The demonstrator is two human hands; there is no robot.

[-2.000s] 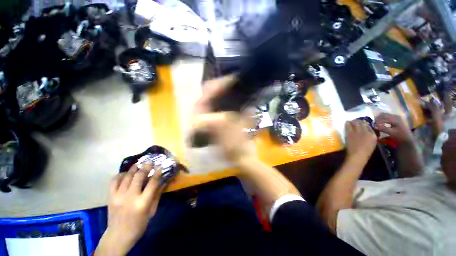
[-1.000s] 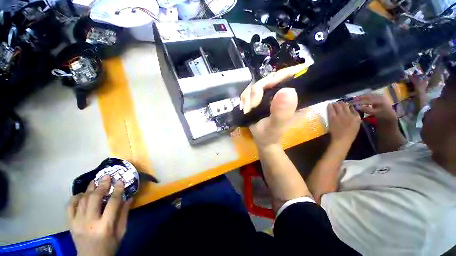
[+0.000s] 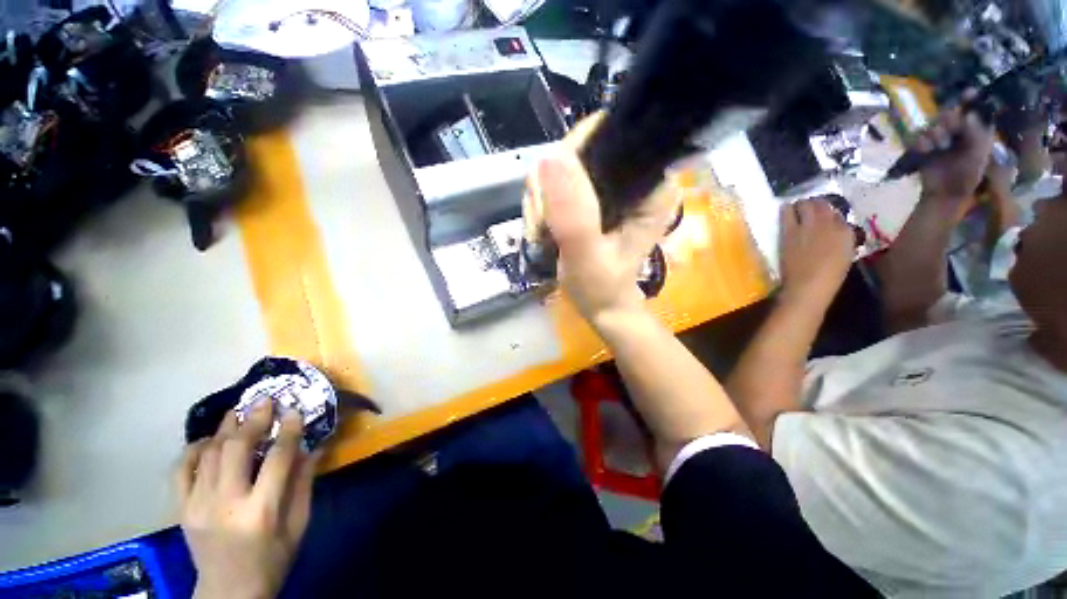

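Note:
My left hand [image 3: 248, 491] rests with its fingertips on a white circuit board in a black round camera housing [image 3: 211, 412] at the bench's front edge. A dark curved piece sticks out to the housing's right. My right hand [image 3: 597, 240] holds the thick black electric screwdriver [image 3: 690, 88], which is blurred and slants up to the right. The driver's lower end is at the silver front block of the grey screw feeder [image 3: 486, 173]. Its tip and any screw are too small or hidden to tell.
Black units with boards [image 3: 199, 162] stand at the left. A white round housing [image 3: 293, 26] lies behind the feeder. A blue bin [image 3: 88, 570] is at the lower left. A neighbouring person's hand [image 3: 816, 243] works at the right; a red stool [image 3: 608, 439] is below the bench.
Two seconds ago my right hand was blurred over the bench; it is now at the feeder. Since one second ago, the driver's body has swung more upright. My left hand stays on the housing.

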